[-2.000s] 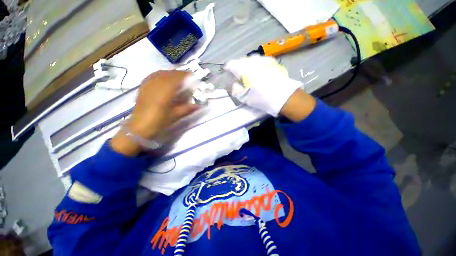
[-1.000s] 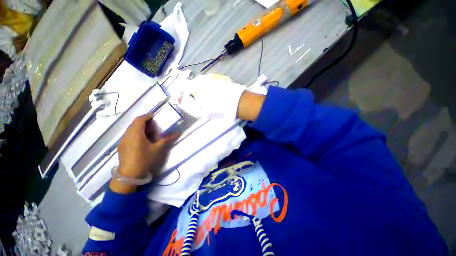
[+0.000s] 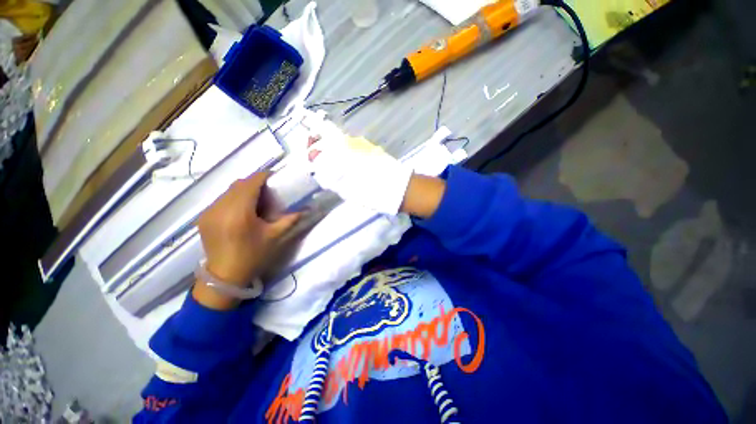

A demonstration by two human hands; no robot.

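Observation:
Several long silver-white light bars (image 3: pixel 192 197) lie side by side on a white cloth (image 3: pixel 352 252). My left hand (image 3: pixel 240 234), bare with a pale band at the wrist, holds one bar near its upper end, thumb and fingers around it. My right hand (image 3: pixel 358 171), in a white glove with partly bare fingertips, is at that bar's end. Small white pieces show by its fingertips; the glove hides what exactly it grips. The orange electric screwdriver (image 3: pixel 460 47) lies on the bench beyond my right hand, its bit pointing towards the bar ends.
A dark-blue box (image 3: pixel 233 70) with tiny screws stands behind the bars. A beige flat slab (image 3: pixel 116 91) is at the upper left, with another bar along its edge. A black cord (image 3: pixel 587 62) curves over the bench edge. Loose white parts (image 3: pixel 29 377) are heaped at lower left.
The view has shifted. Both hands, blurred and close together at first, now sit at one bar's end. Since a second ago that bar has been lowered and turned in line with the others.

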